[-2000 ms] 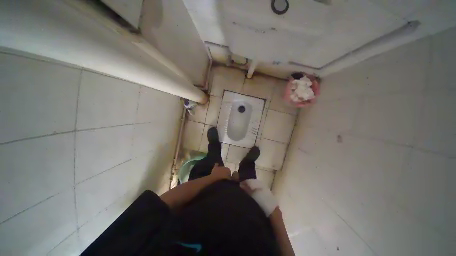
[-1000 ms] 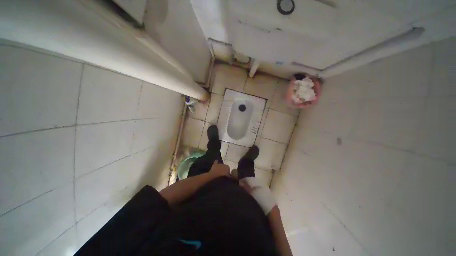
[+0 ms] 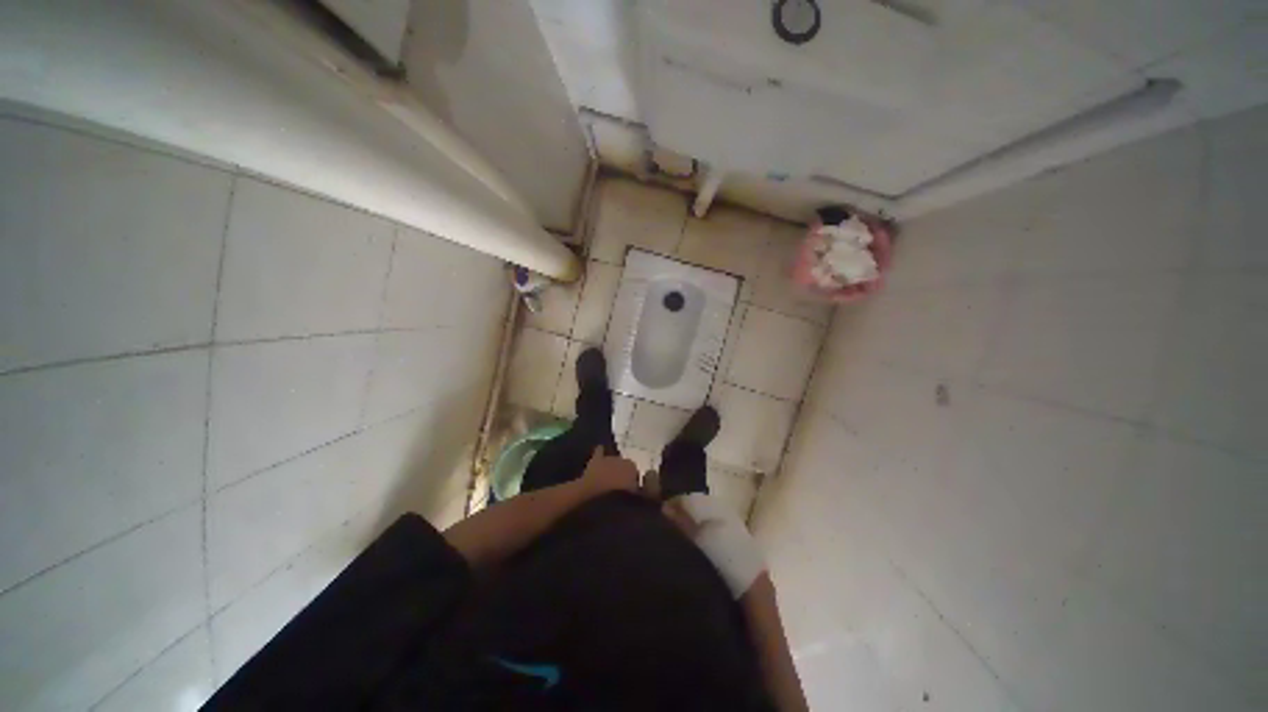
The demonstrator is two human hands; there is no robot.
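Note:
The white squat toilet pan is set in the tiled floor in front of my feet. My left hand is bare and held low at the front of my dark clothing. My right hand is beside it, with a white covering on the hand and wrist. The fingers of both hands are small and partly hidden, so I cannot tell whether they grip anything.
A pink waste basket with white paper stands in the far right corner. A green bucket is on the floor beside my left leg. A thick pipe runs down at the left. Tiled walls stand close on both sides.

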